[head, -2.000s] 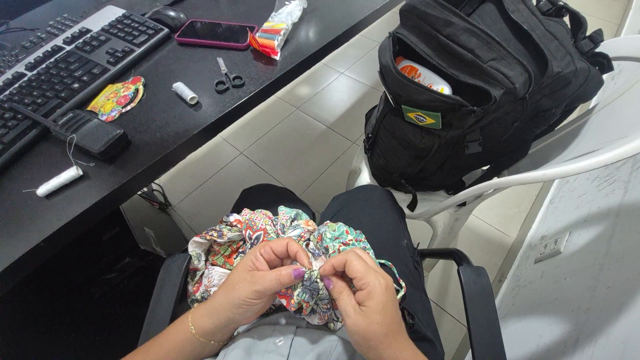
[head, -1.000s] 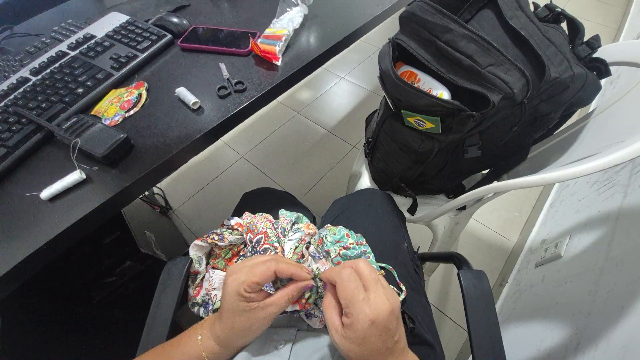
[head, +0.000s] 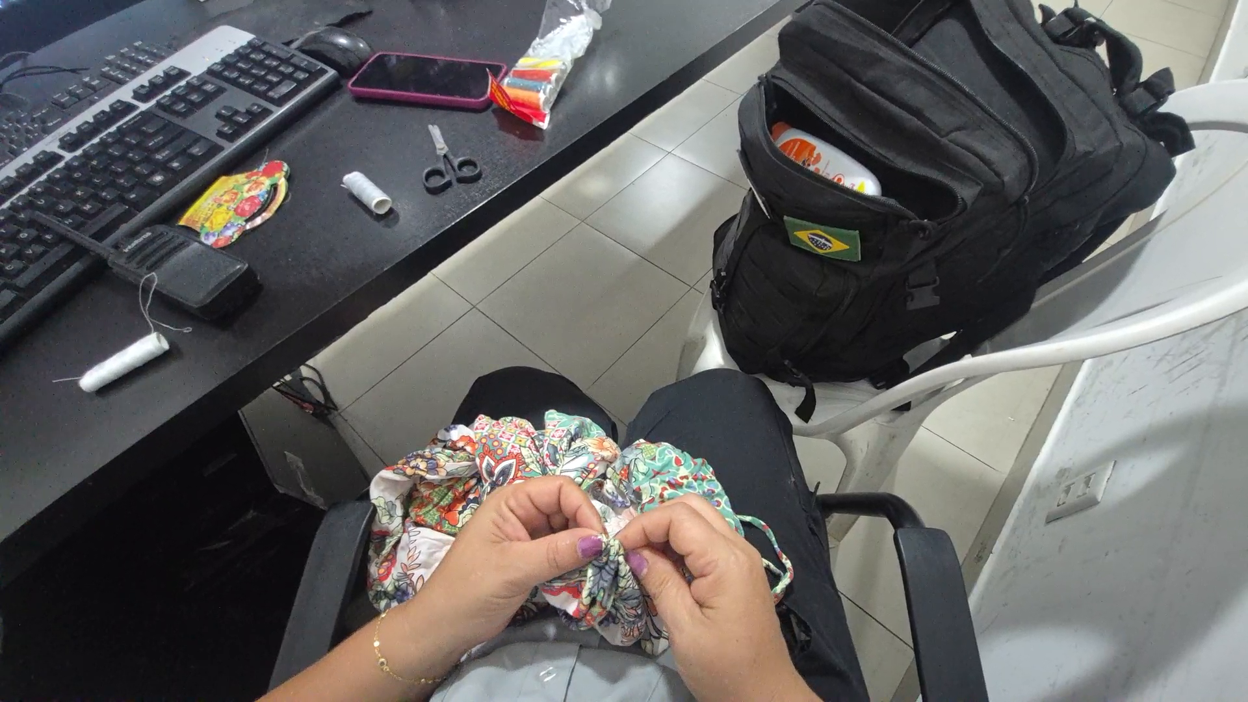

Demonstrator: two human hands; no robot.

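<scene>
A bunched, floral-patterned fabric [head: 439,497] lies across my lap, with a thin patterned strap looping out at its right side. My left hand [head: 526,556] pinches a gathered part of the cloth between thumb and fingers. Close beside it, my right hand [head: 692,575] pinches the same gathered spot, the fingertips of both hands nearly touching. Whether a needle or thread is between the fingers cannot be seen. On the black desk are a spool of white thread [head: 125,363] with a loose end, a second white spool [head: 367,193] and small scissors [head: 449,164] with black handles.
The desk [head: 322,253] also holds a keyboard [head: 146,146], mouse [head: 333,49], two-way radio [head: 180,268], floral-printed piece [head: 237,202], phone [head: 426,80] and plastic packet [head: 546,73]. A black backpack [head: 877,244] rests on a white plastic chair [head: 1053,356]. Armrests [head: 941,604] flank my lap.
Both hands stay at the gathered cloth while their fingers shift. My left thumb, tucked lower one second ago, now points up at the pinched fold.
</scene>
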